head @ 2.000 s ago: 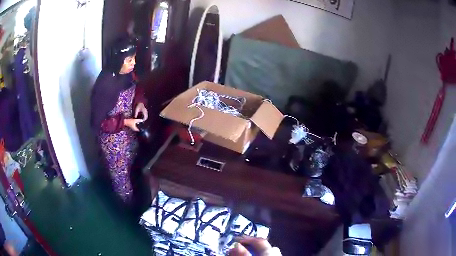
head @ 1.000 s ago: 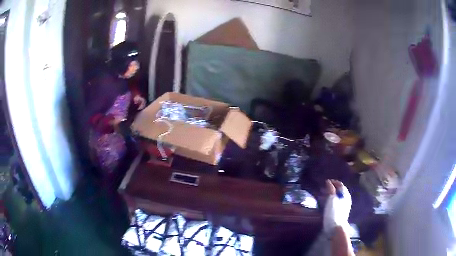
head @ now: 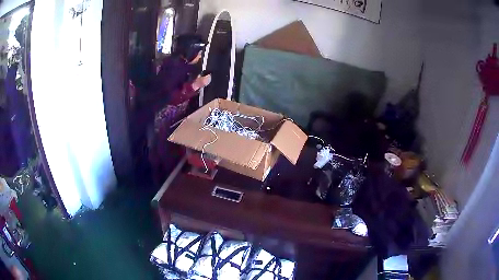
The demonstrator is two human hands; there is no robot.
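Neither of my hands is in view. An open brown carton (head: 219, 143) stands on the dark brown desk (head: 284, 210), with tangled white cords (head: 232, 121) inside and one cord hanging over its front flap. A power strip (head: 323, 157) with cords lies on the desk to the right of the carton. Several white packs with dark crossed straps (head: 210, 256) lie in front of the desk at the bottom edge. A small dark rectangle with a light border (head: 227, 193) is on the desk top before the carton.
A person (head: 178, 90) stands behind the desk's left end, by an oval mirror-like board (head: 219, 60). A green panel (head: 306, 74) leans on the back wall. Dark cloth-like heaps (head: 388, 202) and stacked papers (head: 444, 219) are at the right. Green floor (head: 93, 240) is at the left.
My hand, seen at the lower right one second ago, has gone out of view. The person has moved right towards the oval board and raised a hand. The camera view has shifted.
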